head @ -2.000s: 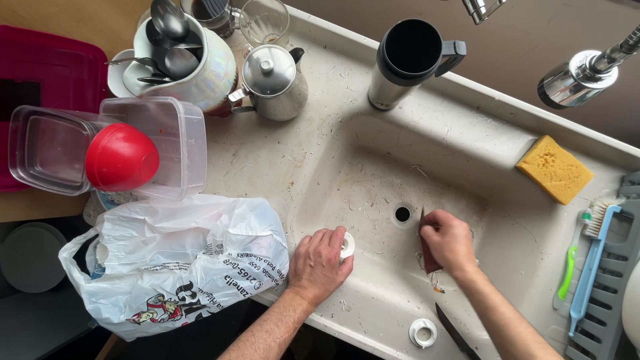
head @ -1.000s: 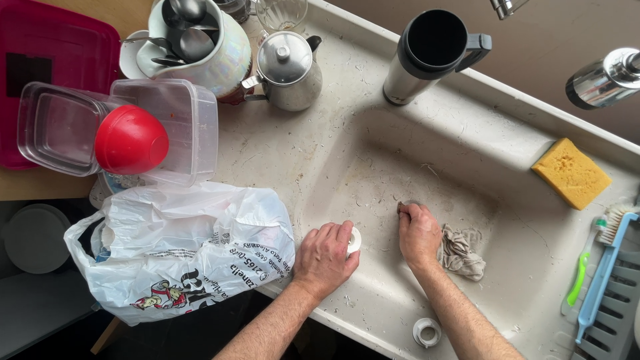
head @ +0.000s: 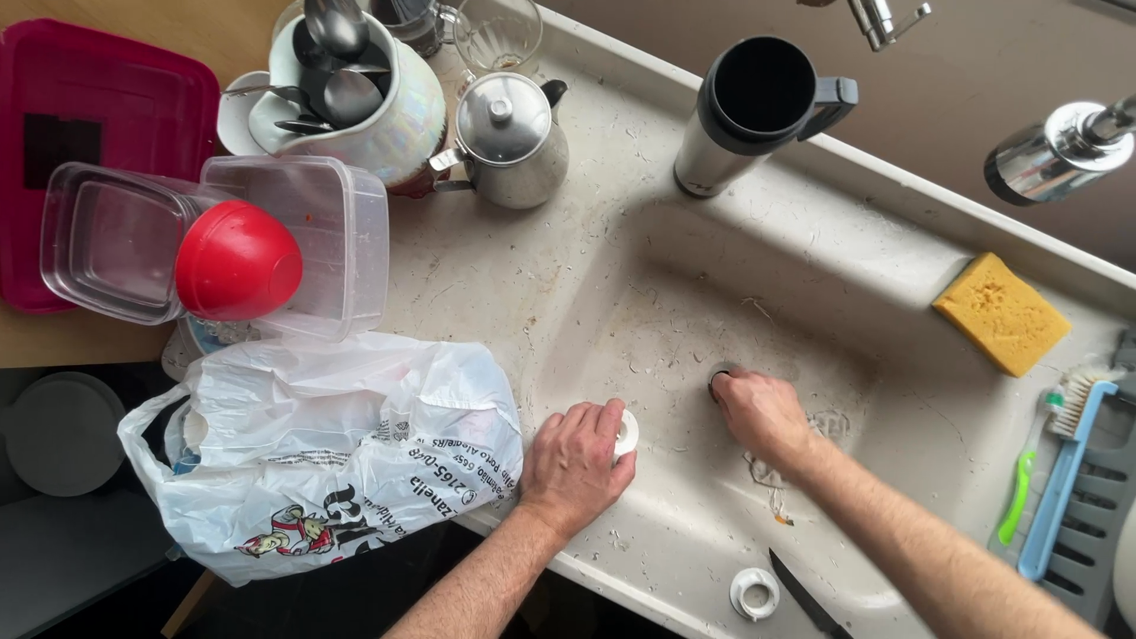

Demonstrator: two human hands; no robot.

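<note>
My left hand (head: 577, 466) rests on the near left rim of the sink (head: 550, 293), its fingers around a white plastic ring-shaped fitting (head: 627, 436). Down in the basin, my right hand (head: 765, 413) is at the drain (head: 721, 377), fingertips at its dark round edge; whether it grips anything there is hidden. Just right of and below that hand, a clear wet patch or thin film (head: 768, 472) lies with a small orange scrap (head: 783, 520). A second white plastic fitting (head: 755, 595) and a black knife (head: 803, 593) lie on the near rim.
A printed white plastic bag (head: 337, 444) lies left of my left hand. Behind stand a metal teapot (head: 510, 142), a pitcher of utensils (head: 399, 106) and a travel mug (head: 745, 115). At right are a yellow sponge (head: 1003, 312), a blue brush (head: 1061, 497) and a faucet (head: 1061, 151).
The crumpled cloth seen beside my right hand a second ago is out of view. Two seconds ago that hand held a dark reddish piece right of the drain; now it is at the drain.
</note>
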